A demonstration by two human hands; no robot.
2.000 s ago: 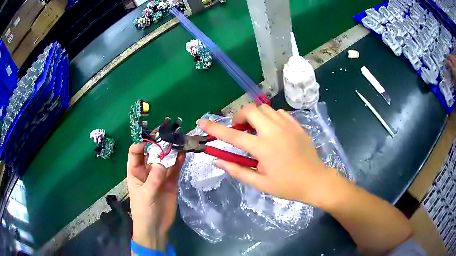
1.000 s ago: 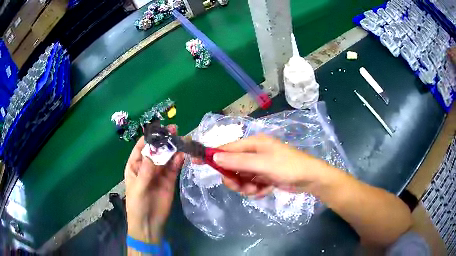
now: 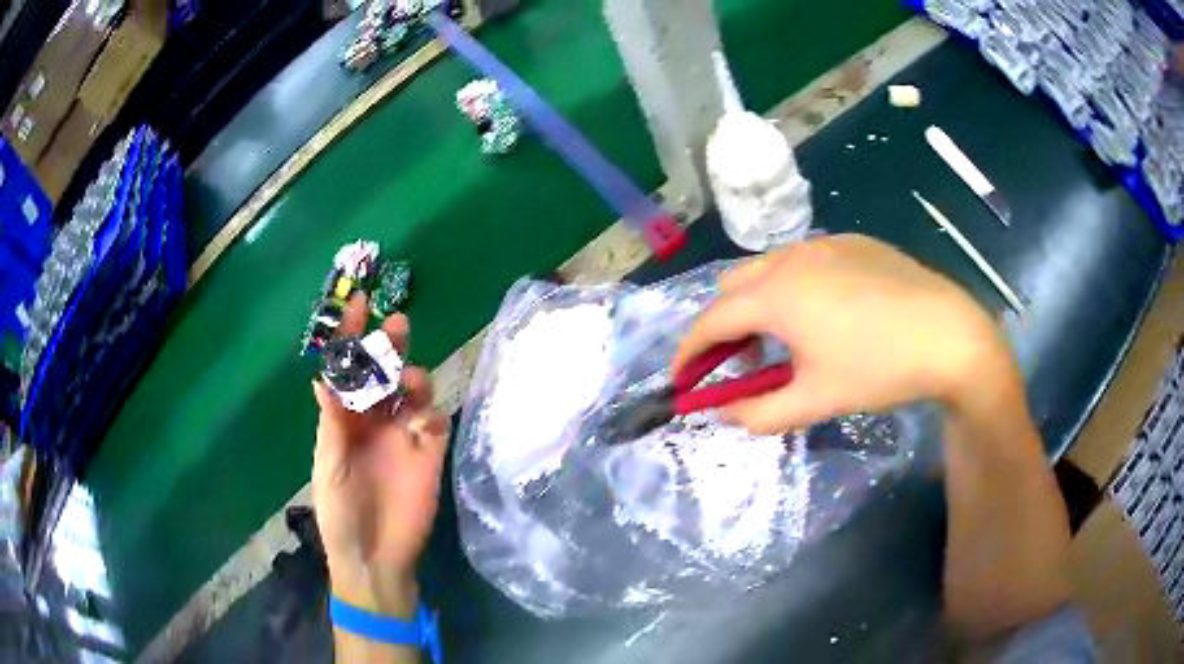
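Observation:
My left hand (image 3: 377, 454), with a blue band at the wrist, holds up a white plastic housing (image 3: 377, 383) with a dark part on its face. A circuit board (image 3: 325, 311) with a yellow component shows just behind the fingers. My right hand (image 3: 844, 337) holds red-handled pliers (image 3: 734, 389) over the bag, dark jaws pointing left. The jaws are blurred, so I cannot tell if they grip anything. The crumpled clear plastic bag (image 3: 532, 558) lies under them, with small white pieces (image 3: 552, 389) heaped in two piles.
A white glue bottle (image 3: 760, 188) stands by the pale post (image 3: 662, 78). Bluish tubes (image 3: 558, 130) with a red end cross the green belt (image 3: 234, 454). A white-handled knife (image 3: 961, 169) and thin stick (image 3: 967, 249) lie right. Blue trays (image 3: 117, 285) stand left. More boards (image 3: 491, 117) lie on the belt.
The pliers have left the housing and moved right over the bag with my right hand. My left hand has turned the housing's dark face up. The view has shifted slightly.

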